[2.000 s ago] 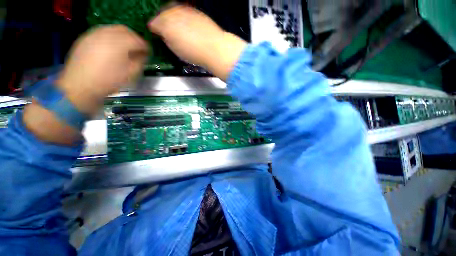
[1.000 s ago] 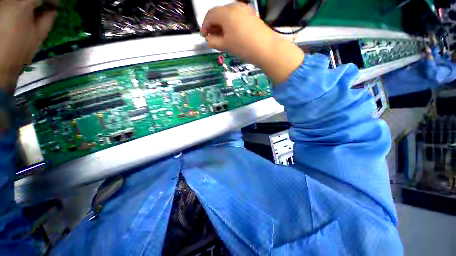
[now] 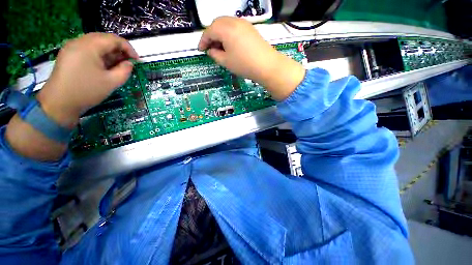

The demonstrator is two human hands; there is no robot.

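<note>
Green circuit boards point(image 3: 181, 106) with black connectors and small parts lie between pale rails. A green row lines the far edge, and a red component point(image 3: 300, 47) stands at the far right corner. My left hand point(image 3: 90, 70), with a blue wrist strap, is over the left part of the boards, thumb and forefinger close together near the far edge. My right hand point(image 3: 238, 49) is at the far edge farther right, fingers curled with the tips near the green row. Whether either hand holds a small part cannot be told.
Pale rails point(image 3: 191, 142) run along both board edges. Beyond the far rail are a bin of green pieces point(image 3: 44, 31), a black bin of shiny pieces point(image 3: 147, 15) and a white tray point(image 3: 207, 11) with dark parts. More boards point(image 3: 429, 52) lie at right.
My left hand has come from the far-left bins to the boards' far edge. My right hand has moved slightly and stays at the far edge. The view has shifted and the boards appear farther right.
</note>
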